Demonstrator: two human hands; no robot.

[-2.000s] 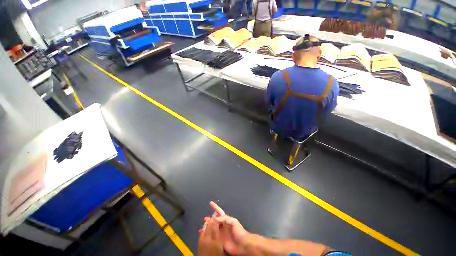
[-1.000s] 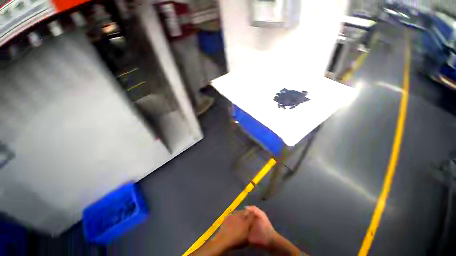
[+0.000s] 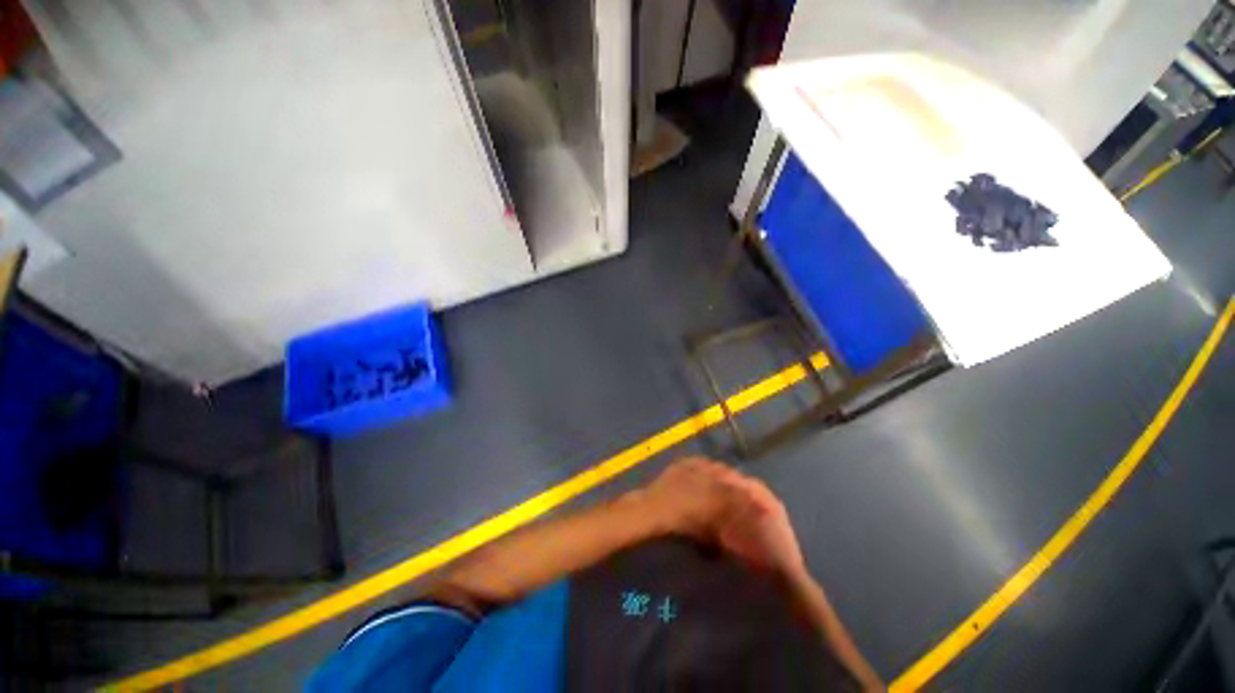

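Note:
My left hand and my right hand are pressed together in front of my dark apron, at the lower middle. The fingers overlap and are blurred, and no object shows between them. Small black pieces lie in a loose heap on the white-topped table at the upper right, away from my hands. A blue crate stands on the floor to the left, against a white cabinet, with small black pieces inside.
A metal-legged frame with a blue side stands at the left edge. A metal stool or low frame is beside the white-topped table. Yellow lines cross the grey floor. A white cabinet fills the upper left.
The view has swung left and down, away from the seated person and long bench. The crate and white cabinet have come into view. My hands remain together and have moved up in the picture.

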